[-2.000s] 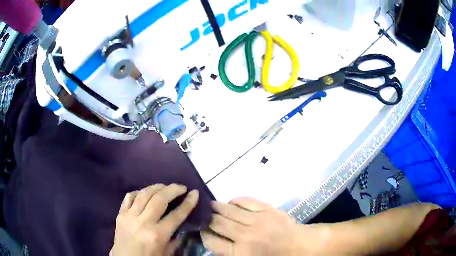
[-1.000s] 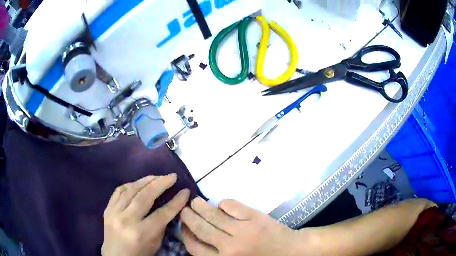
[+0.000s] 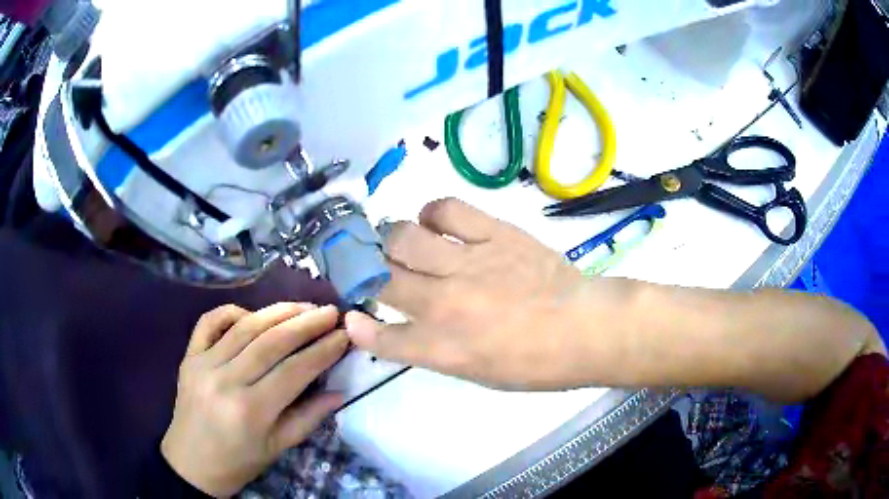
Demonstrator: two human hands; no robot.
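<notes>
The dark purple cloth [image 3: 88, 341] lies under and left of the white sewing machine head [image 3: 390, 58]. My left hand [image 3: 258, 380] holds the cloth near its right edge, fingertips just below the grey-blue cylindrical attachment [image 3: 353, 258]. Plaid fabric [image 3: 336, 468] shows below this hand. My right hand [image 3: 478, 292] reaches in from the right over the white bed. Its thumb tip is beside my left fingertips; its other fingertips are at or behind the attachment. The needle area and whatever the right fingertips touch are hidden.
Black shears [image 3: 673, 185] and blue-handled snips [image 3: 614, 234] lie right of the machine, the snips partly behind my right hand. Green and yellow scissor loops [image 3: 575, 136] stick out by the head. A ruler strip [image 3: 575, 439] follows the front edge. A blue bin [image 3: 858, 263] is at right.
My right hand has left the cloth edge near the front and moved up to the attachment. My left hand and the cloth edge are nearer the needle area. The camera view has shifted.
</notes>
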